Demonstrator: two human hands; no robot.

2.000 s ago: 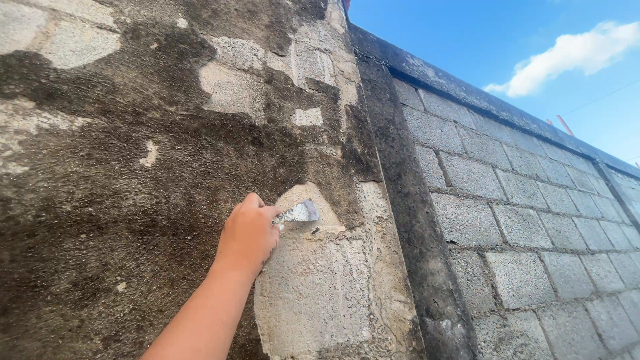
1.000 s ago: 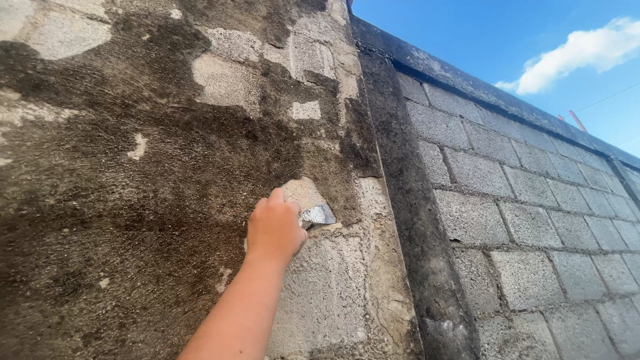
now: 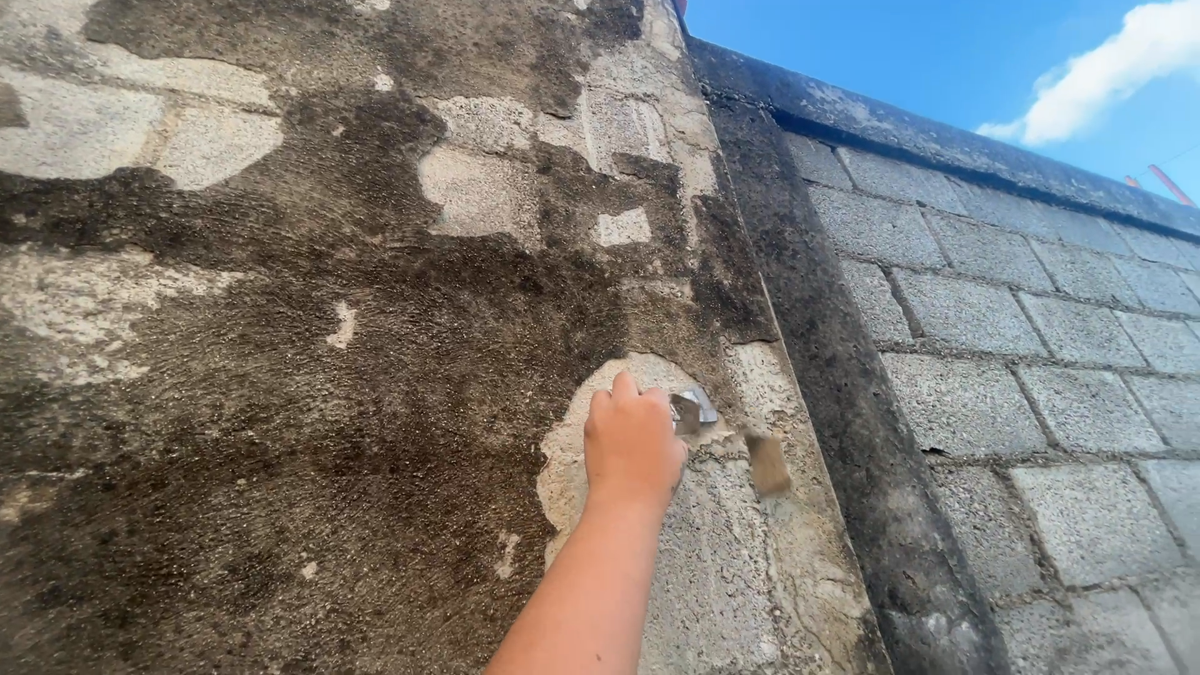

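My left hand (image 3: 636, 441) reaches up from the bottom of the head view, its back towards me. It is closed around a metal scraper (image 3: 698, 408), whose blade sticks out to the right against the wall. The grip is hidden by my fingers. Around my hand lies a pale bare patch (image 3: 567, 441) in the dark, stained plaster (image 3: 403, 422). A small dark flake (image 3: 685, 414) is at the blade. A blurred brown plaster chip (image 3: 769, 464) is in front of the wall, right of and below the blade. My right hand is out of view.
Right of the plastered face runs its corner edge, then a dark concrete column (image 3: 825, 319). Beyond stands a wall of grey concrete blocks (image 3: 970, 309) under a dark coping (image 3: 937, 127). More bare patches (image 3: 478, 192) show higher up. Cracked plaster (image 3: 806, 534) borders the corner.
The bare patch around my hand has grown, mostly to the left, where dark plaster was before. My left hand has shifted right along the wall with the scraper. A loose chip has appeared.
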